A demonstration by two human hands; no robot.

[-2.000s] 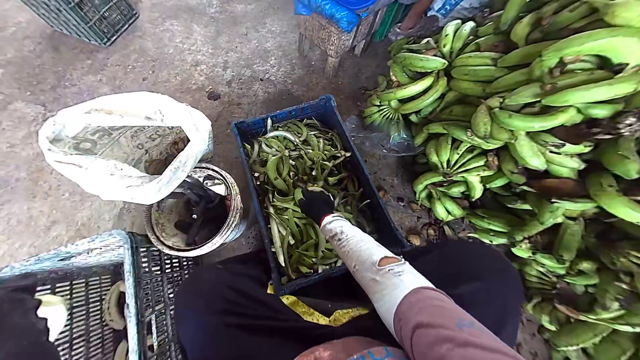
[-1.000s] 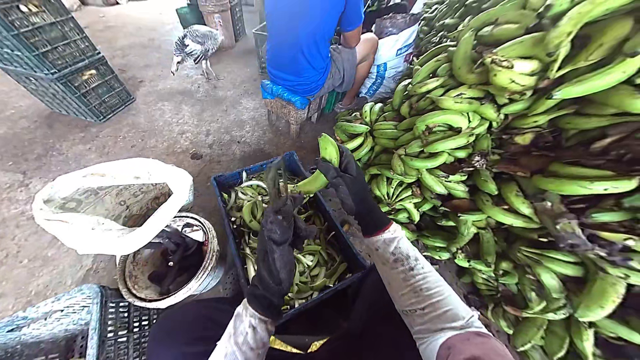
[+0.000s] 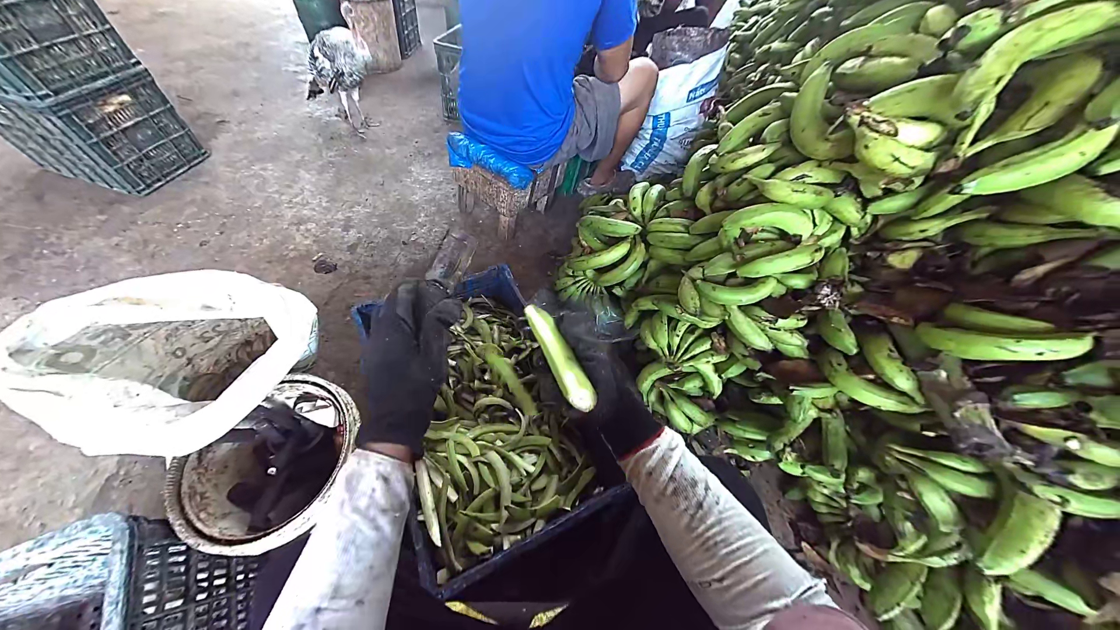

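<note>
My right hand [image 3: 599,376], in a black glove, grips a pale green, partly peeled plantain [image 3: 560,359] over the right side of a blue plastic crate [image 3: 516,547]. Green peel strips [image 3: 499,455] fill much of that crate. My left hand [image 3: 407,359], also gloved in black, is over the crate's left side with its fingers bent. A blurred, narrow thing [image 3: 451,258] shows just beyond its fingertips; whether the hand holds it cannot be told. A thin dark edge lies by the plantain's far end, too blurred to name.
Green plantain bunches [image 3: 770,254] are heaped along the right. At left are a white-rimmed sack [image 3: 157,297], a bucket [image 3: 346,411] with dark cloth-like items and a plastic crate [image 3: 188,569]. Ahead, a person in blue [image 3: 525,79] sits on a stool; a turkey-like bird [image 3: 337,61] stands nearby.
Two seconds ago my right hand was down among the peels; one second ago both hands were at a green plantain. Now my left hand is apart from it. The view has tilted upward.
</note>
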